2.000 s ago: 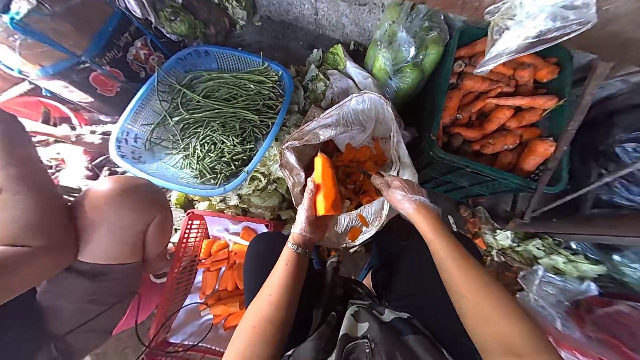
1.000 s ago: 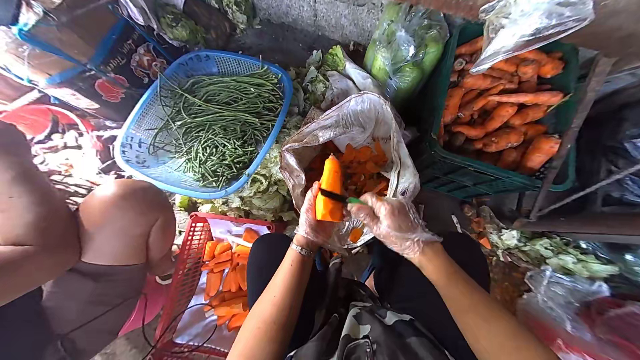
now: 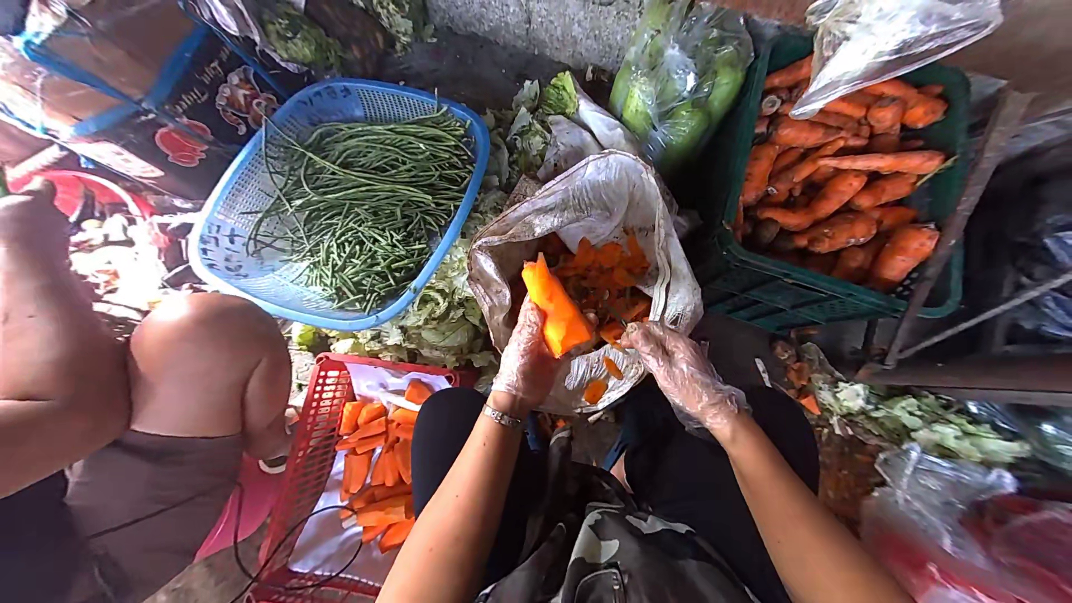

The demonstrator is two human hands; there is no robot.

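Note:
In a clear plastic glove, my left hand [image 3: 533,358] grips a peeled carrot [image 3: 554,308], tilted over an open white sack [image 3: 682,280]. Orange carrot peelings [image 3: 599,272] lie inside the sack, and a few pieces rest on its near edge. My right hand [image 3: 677,368], also gloved, is at the sack's right side with its fingers curled; whether the peeler seen earlier is in them is hidden. Peeled carrot pieces [image 3: 381,469] fill a red plastic basket [image 3: 311,444] lined with white at lower left. Unpeeled carrots [image 3: 837,188] lie in a green plastic crate [image 3: 754,285] at upper right.
A blue plastic basket [image 3: 219,243] of cut long beans [image 3: 377,184] stands at upper left. Beyond the sack is a bag of green vegetables [image 3: 682,92]. Another person's bare knee [image 3: 205,360] is close at left. A metal frame [image 3: 955,226] edges the right side; leafy scraps [image 3: 930,419] lie below it.
A green-handled peeler lay across the carrot in my right hand one second ago; that hand has since moved off the carrot, down and right. The carrot now leans to the left.

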